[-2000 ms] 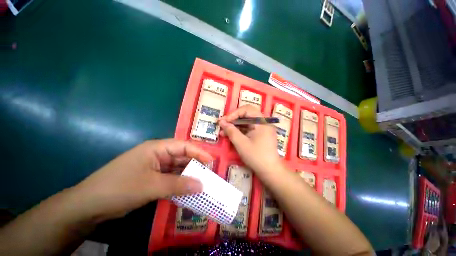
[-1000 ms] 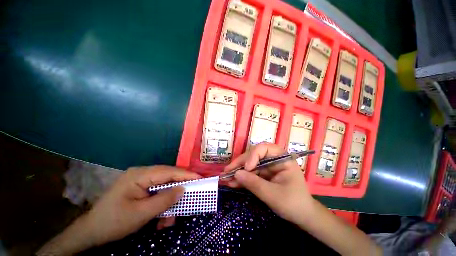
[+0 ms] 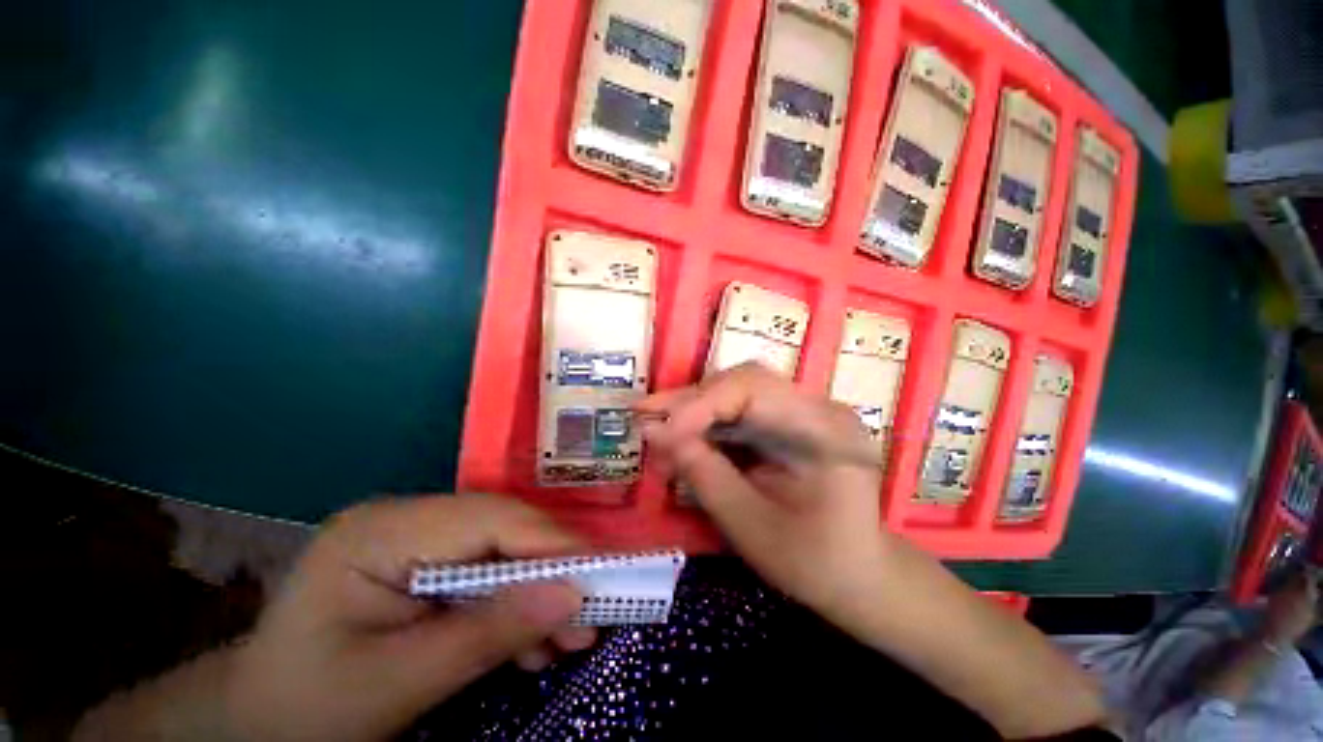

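Observation:
My left hand (image 3: 435, 616) holds the white label sheet (image 3: 631, 587) with rows of dark dots, folded over between thumb and fingers. My right hand (image 3: 769, 464) holds the tweezers (image 3: 762, 439), their tip at the right edge of the battery bay of the near-left phone (image 3: 595, 326). Whether a sticker is on the tip cannot be told. The foam phone tray (image 3: 697, 239) holds gold phones, backs up, in two rows. My right hand partly covers the second phone (image 3: 759, 326) of the near row.
The tray lies on a green bench (image 3: 261, 261). A grey machine with a yellow-wrapped foot (image 3: 1198, 160) stands at the upper right. Another red tray (image 3: 1284, 500) is at the far right. Part of a person in light clothing (image 3: 1219, 689) shows at the lower right.
My right hand and tweezers have moved from the label sheet up to the near-left phone. The sheet is tilted flatter in my left hand. The tray appears shifted left and up.

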